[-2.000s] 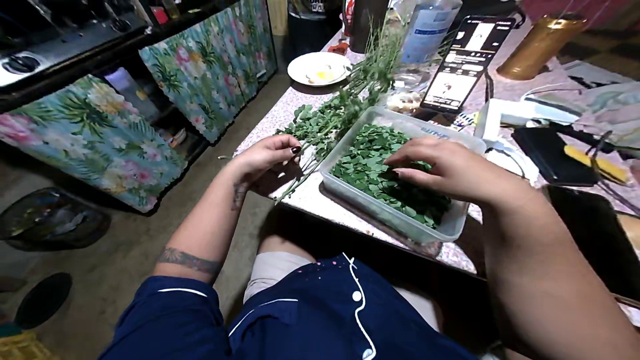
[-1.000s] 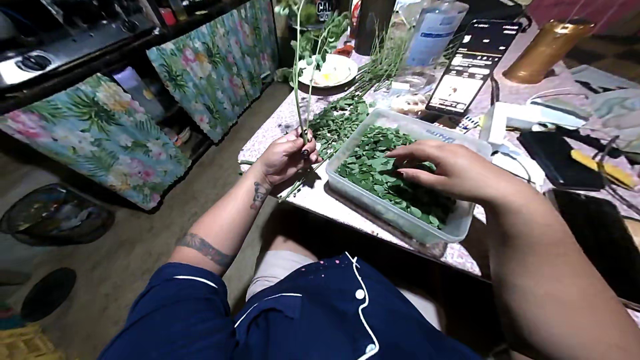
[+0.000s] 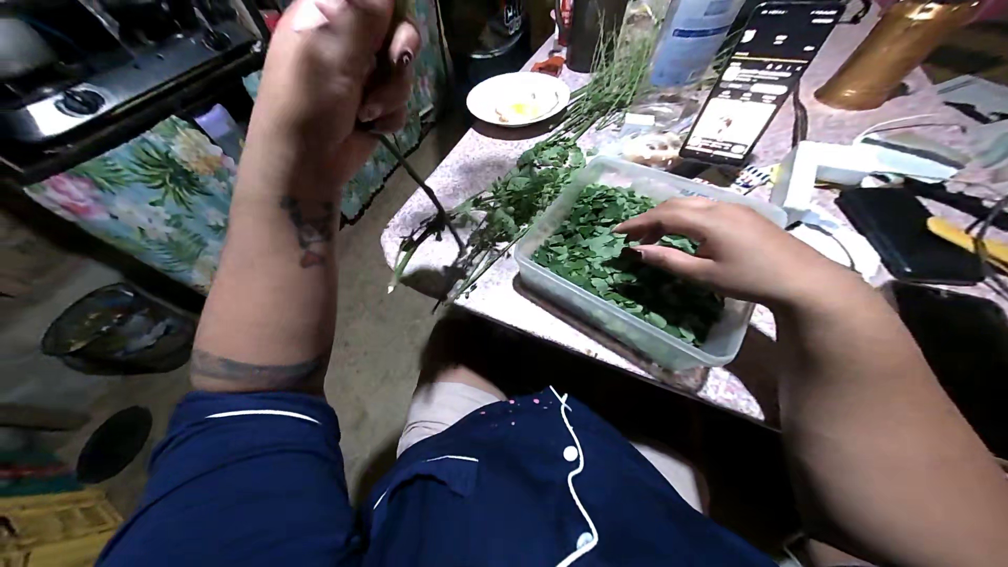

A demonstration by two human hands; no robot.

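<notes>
My left hand (image 3: 346, 71) is raised at the top left, its fingers closed around a thin green plant stem (image 3: 417, 179) whose lower end hangs below the fist. The stem's upper part is out of view. My right hand (image 3: 701, 240) rests over a rectangular clear plastic container (image 3: 610, 319), thumb and fingers apart, touching the small green leaves (image 3: 594, 260) that fill it. Whether leaves are pinched there cannot be told. Leafy sprigs (image 3: 528, 189) lie on the table left of the container, beside a bundle of bare thin stalks (image 3: 614, 75).
A white plate (image 3: 517, 99) with food remains stands behind the sprigs. A lit smartphone (image 3: 760, 79) leans behind the container, near a plastic bottle (image 3: 694, 39) and a copper-coloured tumbler (image 3: 898, 53). Cables and a black phone (image 3: 909, 232) lie at right. The table edge runs above my lap.
My left hand has risen from beside the container to the top left, with a stem in its grip. My right hand has stayed over the leaves.
</notes>
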